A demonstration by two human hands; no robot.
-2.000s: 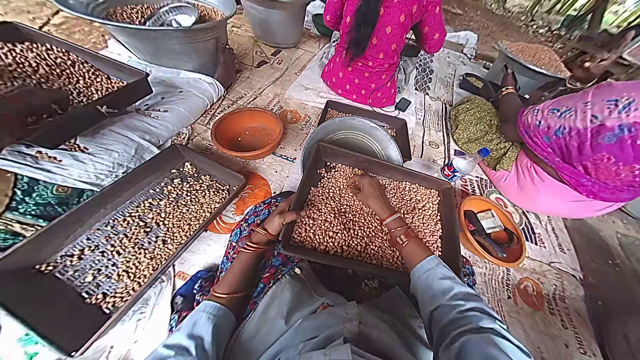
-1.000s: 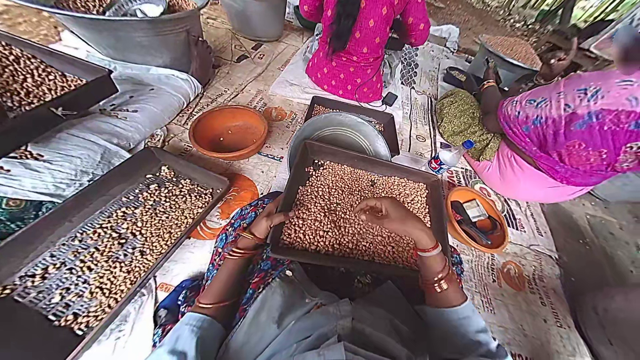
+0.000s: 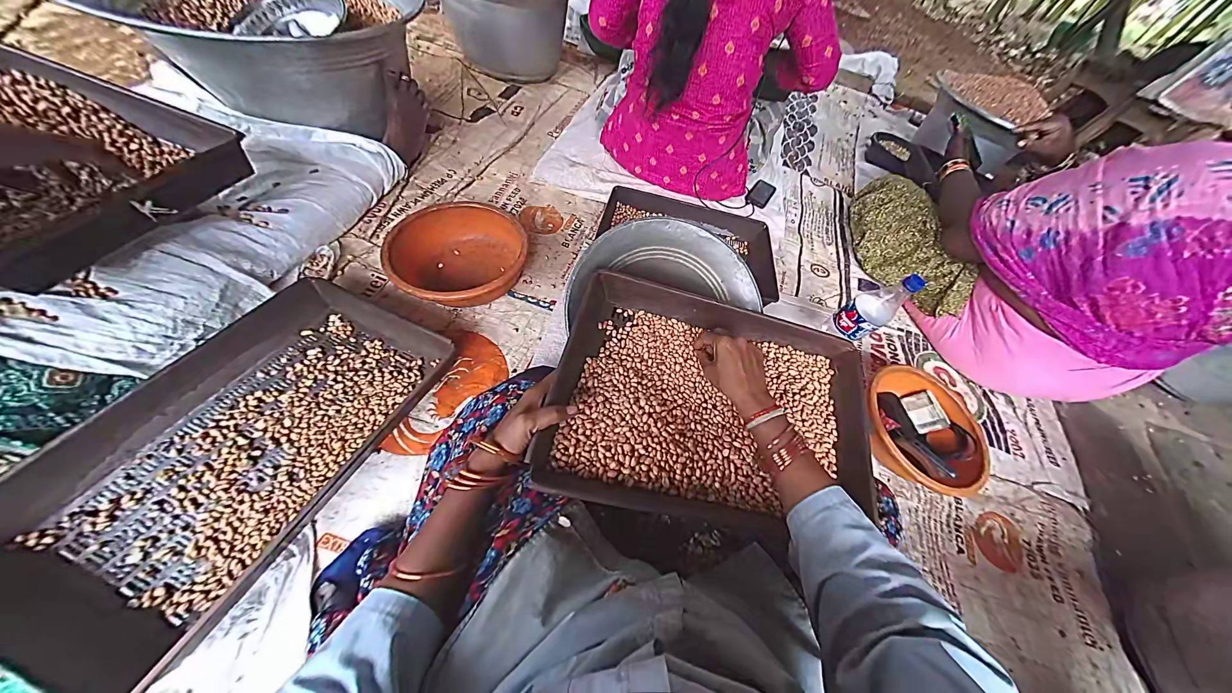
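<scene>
A dark rectangular tray (image 3: 712, 306) filled with reddish-brown nuts or seeds (image 3: 664, 414) rests over my lap, its far edge over a round metal basin (image 3: 664, 252). My left hand (image 3: 525, 419) grips the tray's left rim, thumb on top. My right hand (image 3: 736, 371) is down on the nuts right of the middle, fingers bent, fingertips partly hidden; whether it pinches any cannot be told. A larger dark tray (image 3: 385, 322) with a perforated bottom and paler, mixed nuts lies at my left.
An orange bowl (image 3: 457, 252) lies beyond the left tray. Another orange bowl (image 3: 974, 472), holding dark items, sits at right beside a plastic bottle (image 3: 871, 310). People sit ahead, right and left. A person's tray (image 3: 207, 164) and a large metal tub (image 3: 298, 82) are at upper left.
My right hand has gone from held above the nuts, a second ago, down onto them. My left hand has stayed at the tray's left rim.
</scene>
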